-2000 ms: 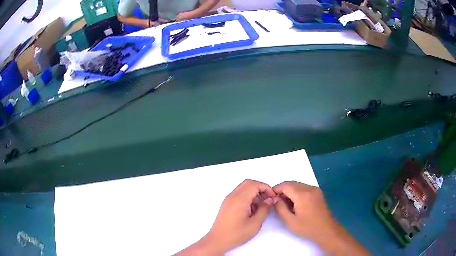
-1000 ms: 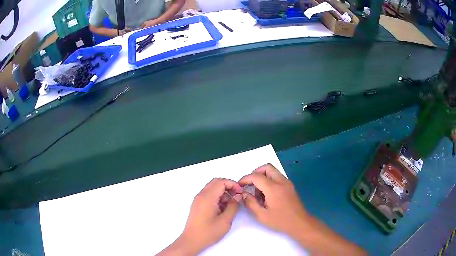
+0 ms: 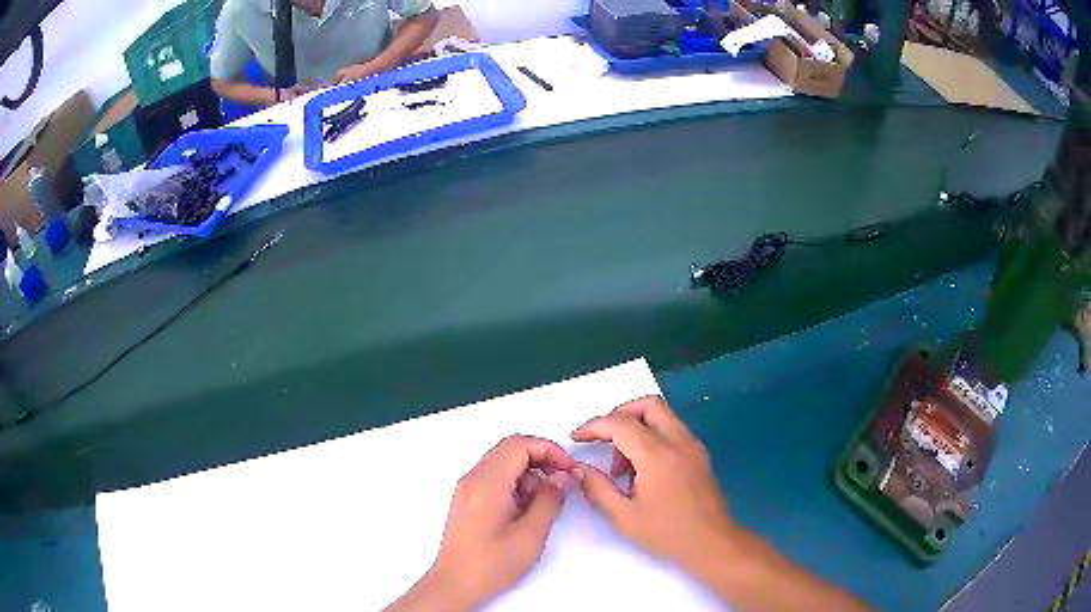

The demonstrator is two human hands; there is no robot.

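Note:
My left hand (image 3: 503,508) is over the white paper sheet (image 3: 299,484), its thumb and index fingertips together. Any small part between them is too small or hidden to make out. My right hand (image 3: 664,484) is beside it on the right. Its thumb tip is at the left fingertips and its index finger is raised apart from the thumb, with paper visible in the gap. No part shows in my right hand.
The green press (image 3: 915,460) stands right of the paper, a copper-orange fixture on its base. The conveyor belt (image 3: 479,263) crosses ahead, carrying a coiled black cable (image 3: 748,263) and a stretched cable (image 3: 156,335). Beyond are blue trays (image 3: 413,114) and a seated person (image 3: 323,48).
The view has swung right since the first frame. My right index finger has lifted away from its thumb and the left fingertips. The coiled cable on the belt has shifted left.

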